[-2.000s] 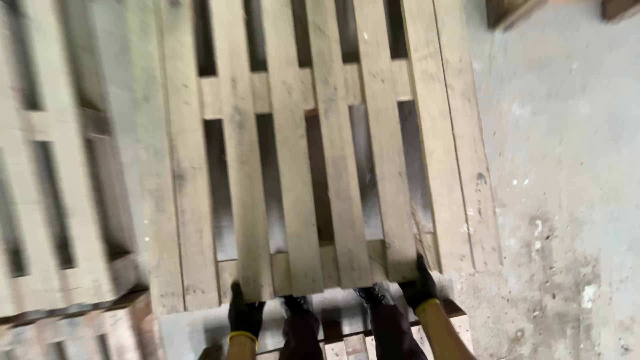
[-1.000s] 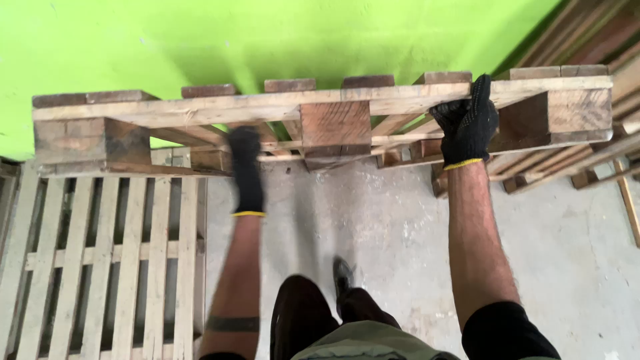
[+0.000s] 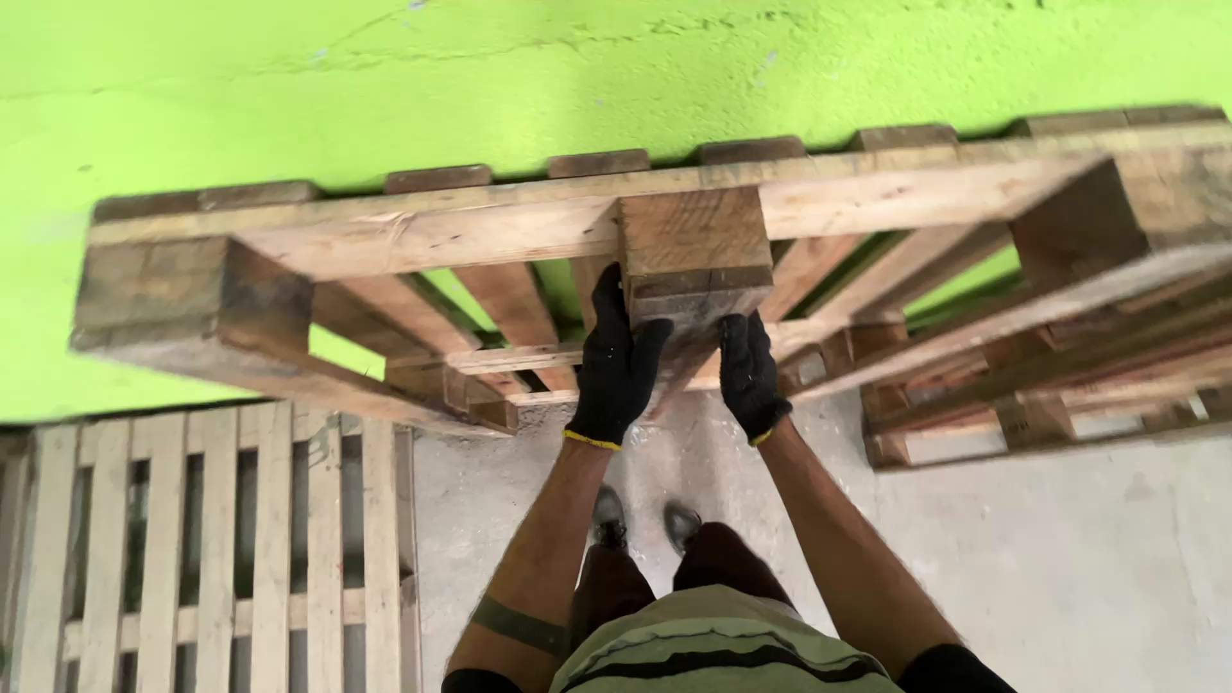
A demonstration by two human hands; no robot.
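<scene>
A wooden pallet [image 3: 693, 231] stands on edge against the green wall, its slatted face toward the wall and its blocks toward me. My left hand [image 3: 616, 356], in a black knit glove with a yellow cuff edge, is on the left side of the pallet's middle block and bottom board. My right hand [image 3: 751, 375], gloved alike, presses the right side of the same middle part. The fingertips of both hands are partly hidden by the wood, and the two hands face each other across the middle board.
At the lower left lies a slatted wooden pallet [image 3: 221, 500]. More pallets [image 3: 1049, 414] lean at the right, close to the upright one. The green wall [image 3: 577, 77] rises behind. My shoes stand on the concrete floor [image 3: 1039, 558] below the pallet.
The pallet seen flat two seconds ago in front of my hands now stands upright at the wall. Since one second ago, both hands have left its upper edge and come together at the middle block.
</scene>
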